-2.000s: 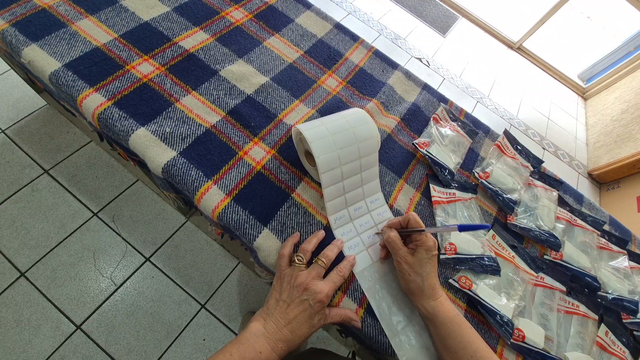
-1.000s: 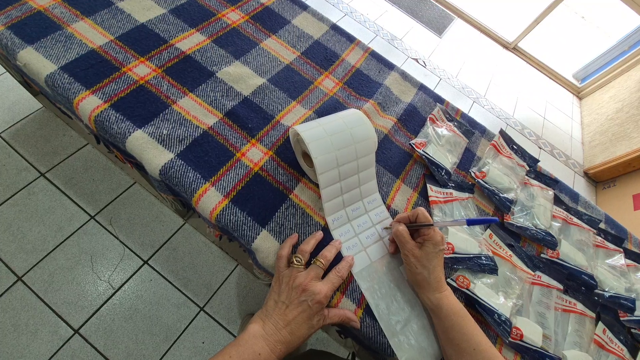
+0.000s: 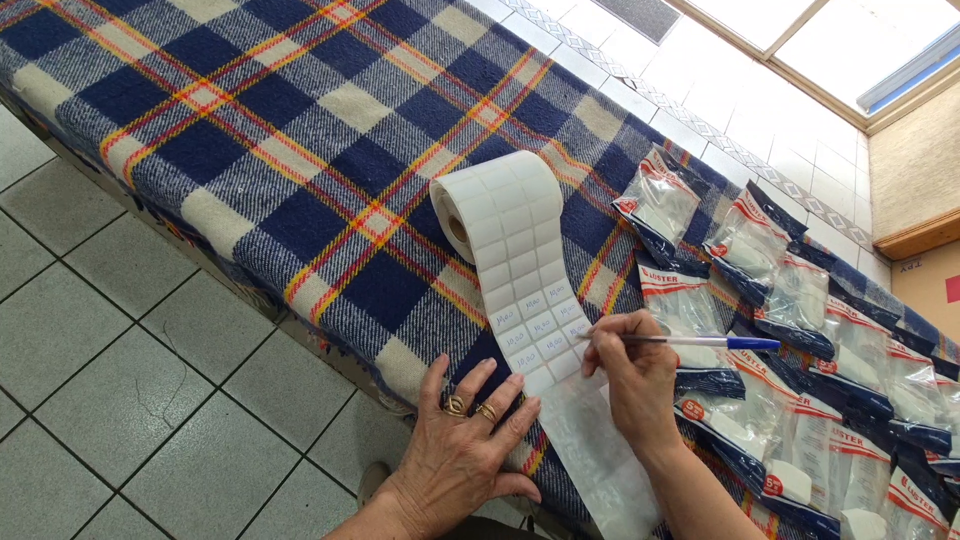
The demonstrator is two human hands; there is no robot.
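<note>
A roll of white labels [image 3: 499, 195] lies on a plaid blanket [image 3: 352, 161], its strip unrolled downward. Several labels bear blue handwritten figures, and the strip's lower part is bare backing [image 3: 592, 450]. My right hand [image 3: 634, 375] holds a ballpoint pen [image 3: 694, 340] with a blue cap on its far end; the pen's tip is at a label near the strip's right edge. My left hand [image 3: 465, 442], with rings on two fingers, lies spread, palm down, its fingertips at the strip's left edge. The right hand rests over the strip's right edge.
Several clear plastic packets [image 3: 750, 247] with dark blue ends and white items inside lie overlapping on the blanket at the right. Grey floor tiles [image 3: 172, 345] lie beyond the table's left edge. At the far right stand a cardboard box [image 3: 926, 277] and a window frame [image 3: 765, 52].
The pen tip has shifted a little over the written rows, and more labels in the lower rows bear blue writing than two seconds ago. My left hand has stayed in nearly the same place.
</note>
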